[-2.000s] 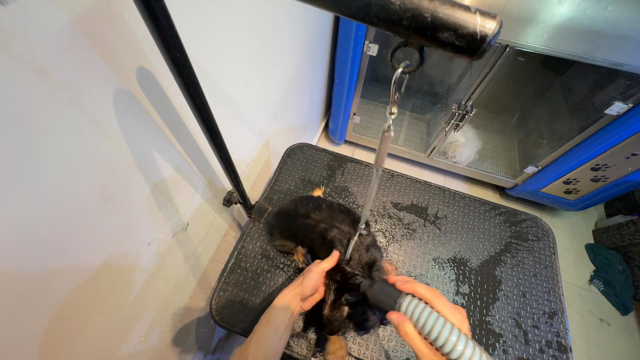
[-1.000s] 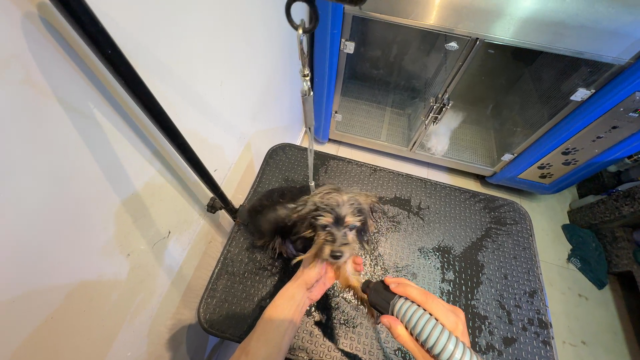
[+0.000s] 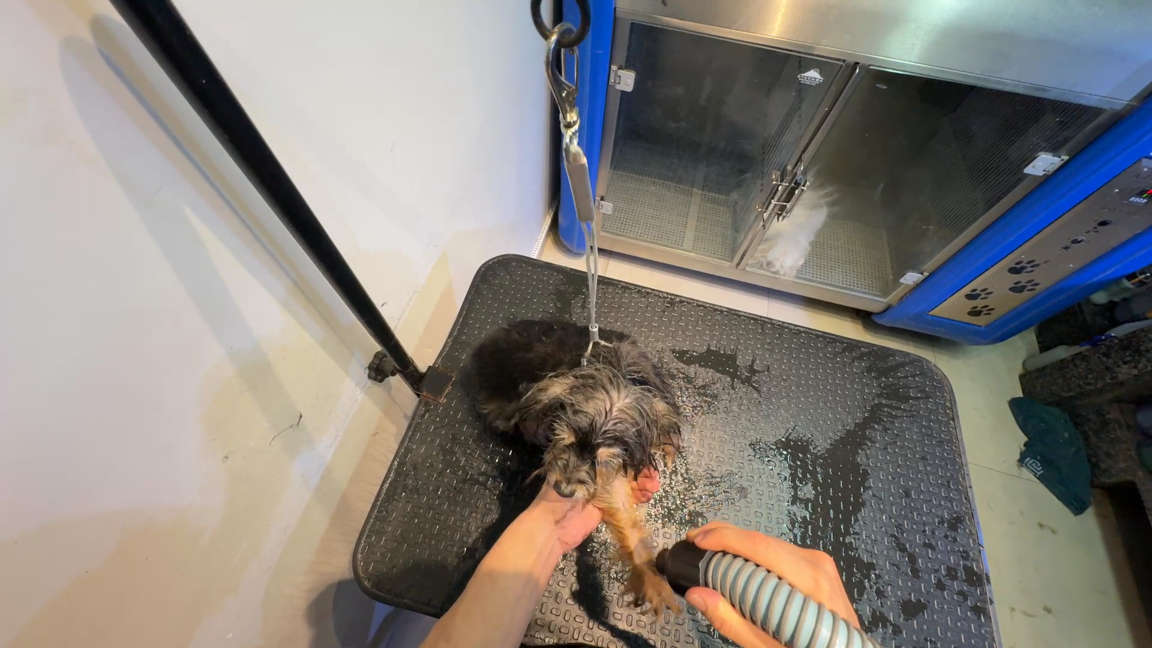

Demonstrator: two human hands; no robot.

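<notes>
A small black-and-tan dog [image 3: 603, 414] with damp fur is on the wet black textured mat of a grooming table [image 3: 720, 360]. A grooming loop [image 3: 590, 261] runs from its neck up to a metal clip. My left hand [image 3: 576, 517] is under the dog's chin and chest around the top of a tan foreleg; its fingers are partly hidden by the dog. My right hand [image 3: 774, 576] grips a ribbed grey dryer hose [image 3: 778, 603]. The hose's black nozzle [image 3: 682, 565] points at the lower part of that foreleg, close to the paw [image 3: 652, 589].
A black grooming arm post [image 3: 270, 180] is clamped at the table's left edge beside a white wall. Behind the table stands a blue and steel cabinet with glass doors [image 3: 711, 135]; a white furry animal [image 3: 796, 234] is inside. A dark green cloth [image 3: 1053, 454] lies at the right.
The dog's face, not visible two seconds ago, shows toward me, and its head is lower than one second ago. The nozzle has moved from the dog's body to its foreleg.
</notes>
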